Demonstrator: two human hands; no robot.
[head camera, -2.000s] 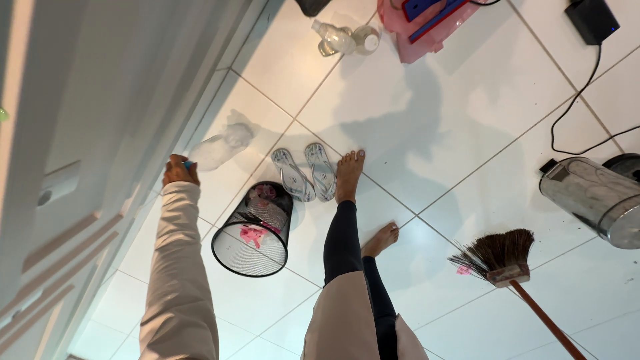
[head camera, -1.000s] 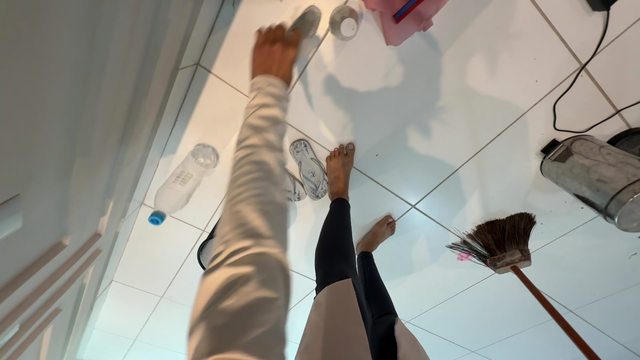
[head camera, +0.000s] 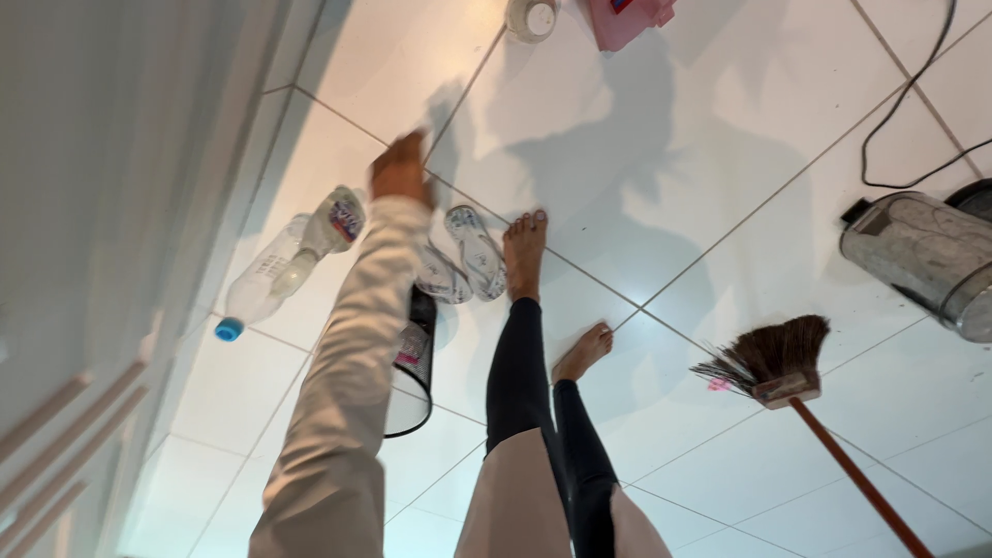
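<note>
My left hand (head camera: 401, 167), blurred, is above the white tiles at the end of a light sleeve. Nothing shows clearly in it, and its finger pose is hard to tell. To its left, a clear plastic bottle with a label (head camera: 337, 217) lies against another clear bottle with a blue cap (head camera: 267, 271). At the top edge is one more bottle (head camera: 533, 17), partly cut off. White patterned flip-flops (head camera: 477, 252) lie right of my forearm. That forearm partly hides a black mesh wastebasket (head camera: 422, 333) tipped on its side. My right hand is out of view.
A broom (head camera: 783, 356) with a brown handle and pink scraps lies at the right. Beyond it are a metal pedal bin (head camera: 922, 256) on its side and a black cable (head camera: 866, 147). A pink plastic item (head camera: 628, 23) is at the top. White panelling (head camera: 116, 194) runs along the left.
My left hand first was at the blue-capped bottle, then reached a bottle near the top, and is now lower down. The labelled bottle now lies beside the blue-capped one.
</note>
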